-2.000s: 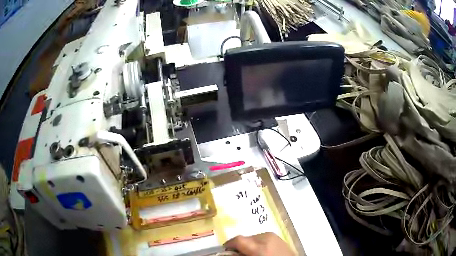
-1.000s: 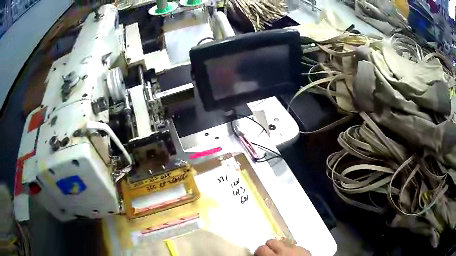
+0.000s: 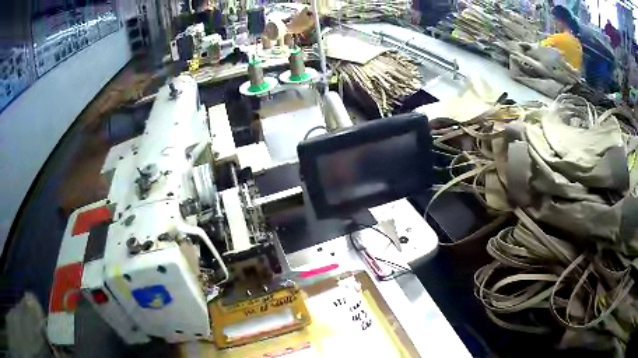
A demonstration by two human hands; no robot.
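No hand shows now, so I tell what lies nearest. The yellow clamp frame (image 3: pixel 260 314) with black handwriting sits beside the needle head of the white sewing machine (image 3: pixel 157 280). A white strip with a red edge shows in its window. A second red-marked strip (image 3: pixel 288 349) lies just below the frame, cut by the bottom edge. The template plate (image 3: pixel 383 308) with brown and yellow edges lies to the right, bearing a white card (image 3: pixel 343 328) with handwritten numbers. No beige panel is visible on the template.
The black control panel (image 3: pixel 367 166) stands behind the template. A bright pink strip (image 3: pixel 319 270) and pink snips (image 3: pixel 373 264) by a black cable lie on the machine table. Beige straps and panels (image 3: pixel 566 168) are heaped at right. A person in yellow (image 3: pixel 564 49) is far back right.
The view has tilted up, so the machine sits lower in the picture. The hand at the bottom edge and the beige cloth with its yellow strip have left view.
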